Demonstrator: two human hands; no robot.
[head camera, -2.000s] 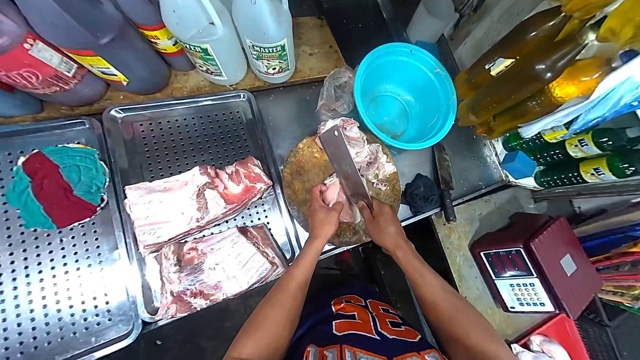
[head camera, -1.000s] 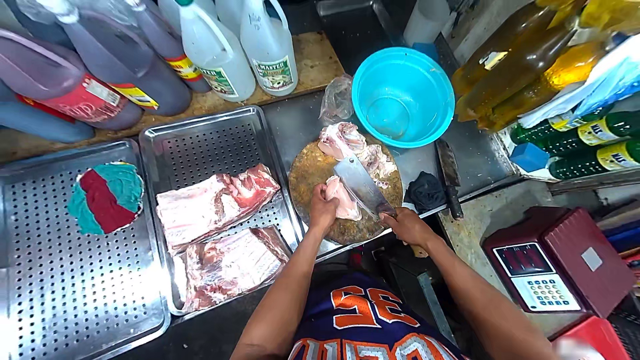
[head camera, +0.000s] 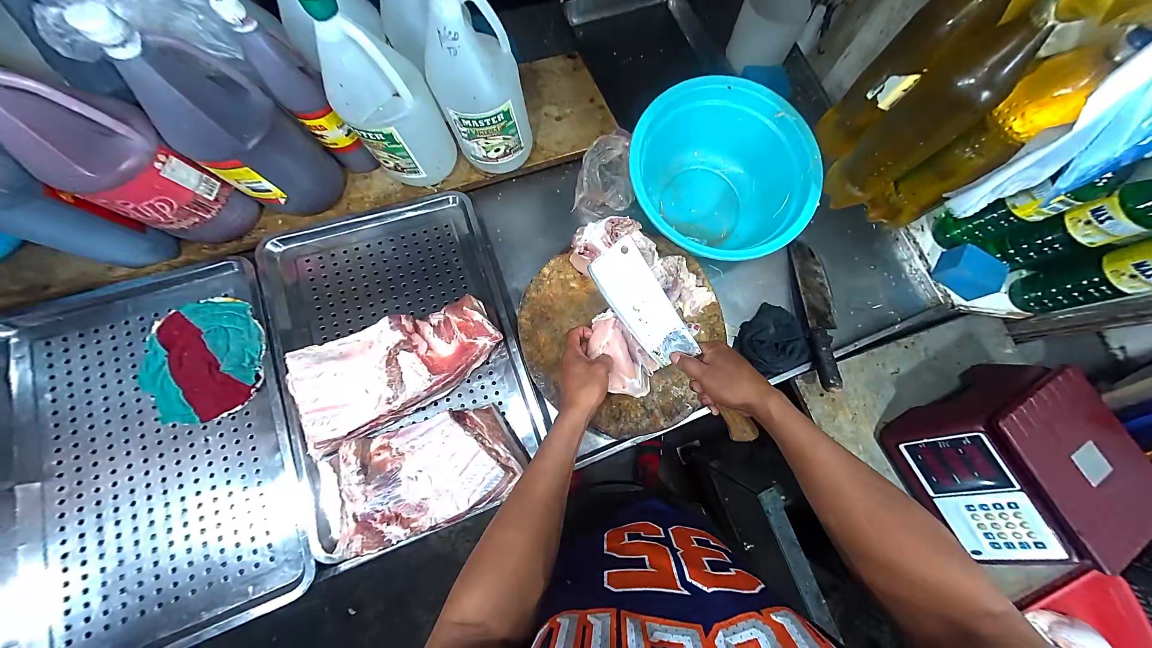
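A round wooden chopping block (head camera: 562, 306) bears several pieces of raw meat. My left hand (head camera: 585, 373) grips a pale piece of raw meat (head camera: 618, 353) near the block's front. In my right hand (head camera: 724, 378) is the wooden handle of a cleaver (head camera: 641, 297), whose broad blade lies slanted over the meat, its far end beside more raw meat (head camera: 612, 236) at the back. Two slabs of ribbed raw meat (head camera: 387, 364) lie on a perforated metal tray (head camera: 463, 216) left of the block.
A turquoise plastic basin (head camera: 724, 166) stands behind the block. To its right lie a black cloth (head camera: 770, 339) and a second knife (head camera: 814, 297). A maroon digital scale (head camera: 1017, 468) is at the right. Another perforated tray (head camera: 171, 495) holds a round cloth pad (head camera: 202, 360). Large plastic jugs (head camera: 486, 90) line the back left.
The cleaver has turned from steeply upright across the meat to a slant, and my right hand has moved rightward to its handle. My left hand keeps hold of the meat.
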